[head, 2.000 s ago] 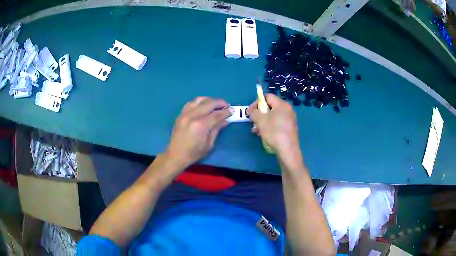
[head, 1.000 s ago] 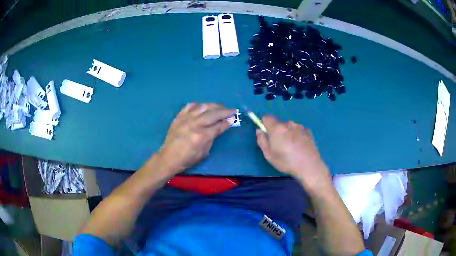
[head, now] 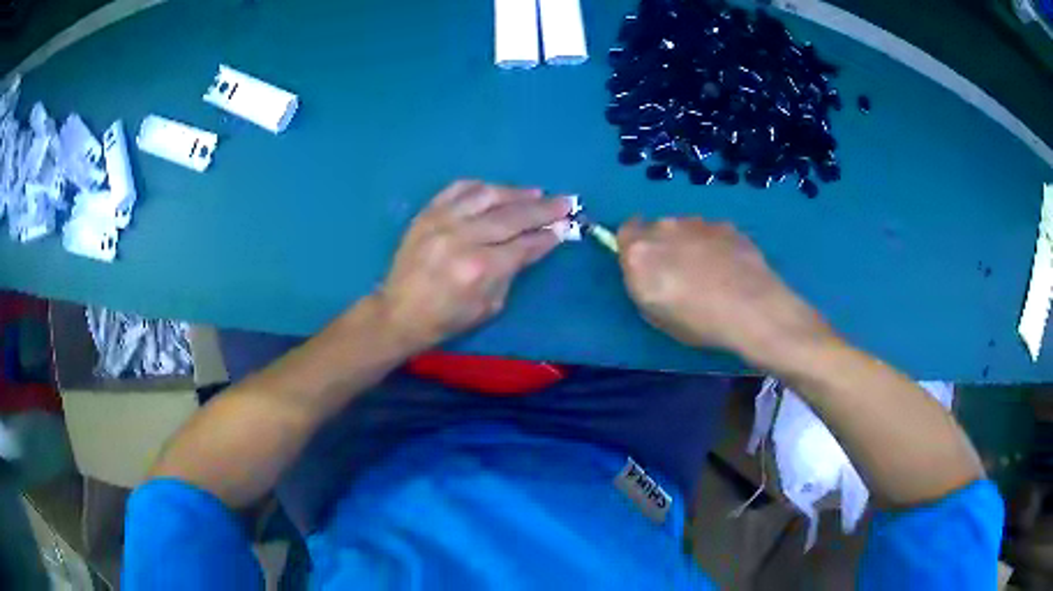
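My left hand [head: 471,256] holds a white plastic housing [head: 567,227] against the green-blue bench, and its fingers cover most of it. My right hand [head: 693,277] grips a small hand tool [head: 603,237] with a pale yellow handle. The tool's tip is at the notched right end of the housing; the exact contact is too small to tell. A dark pile of small black inserts [head: 727,98] lies right of centre at the back. Two finished housings [head: 516,32] stand side by side at the far edge, cut off by the picture's top.
Two loose white housings [head: 252,99] lie at the left, beside a heap of housings [head: 40,173]. A long white strip [head: 1039,277] lies at the far right. An open carton [head: 127,433] of white pieces is below the bench at left. White bags [head: 814,450] hang below right.
The tool was upright beside my right hand, then swung down; its tip is now at the housing's end. The housing shows less between my left fingers. The view has shifted.
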